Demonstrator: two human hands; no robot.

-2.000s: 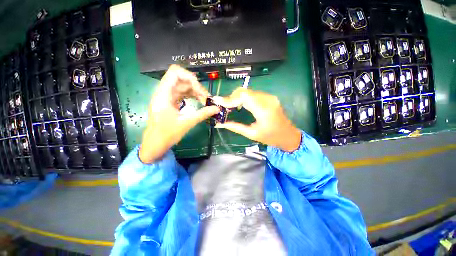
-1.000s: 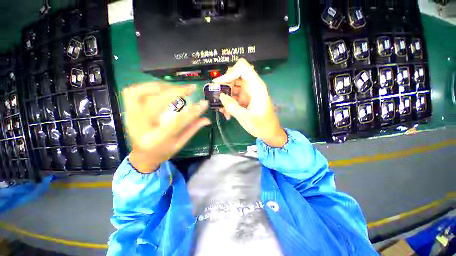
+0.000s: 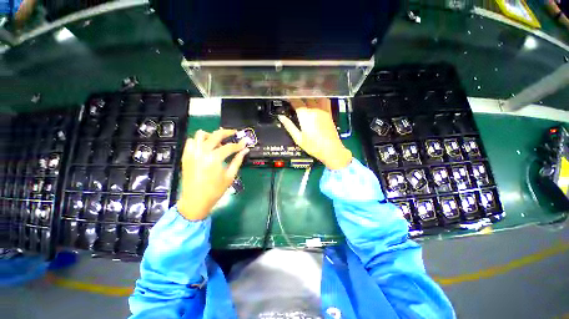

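My left hand (image 3: 209, 169) pinches a small square camera module (image 3: 248, 138) between its fingertips, over the left front of the black test fixture (image 3: 281, 138). A second dark module (image 3: 237, 185) shows just below those fingers; whether the hand touches it is unclear. My right hand (image 3: 317, 134) is on top of the fixture, its thumb and fingers around the right side of the raised black socket (image 3: 277, 108). Its fingertips are partly behind the clear acrylic panel (image 3: 277, 78), so I cannot tell if they grip anything.
A large dark monitor (image 3: 274, 31) overhangs the fixture. A blister tray full of modules in its front rows (image 3: 373, 163) lies right; sparser trays (image 3: 178, 134) lie left. A dark cable (image 3: 271, 209) runs from the fixture front toward me. A black object (image 3: 552, 171) sits far right.
The view has tilted up, showing the monitor and acrylic panel. My right hand has moved from in front of the fixture onto its top. My left hand now holds a module at its fingertips.
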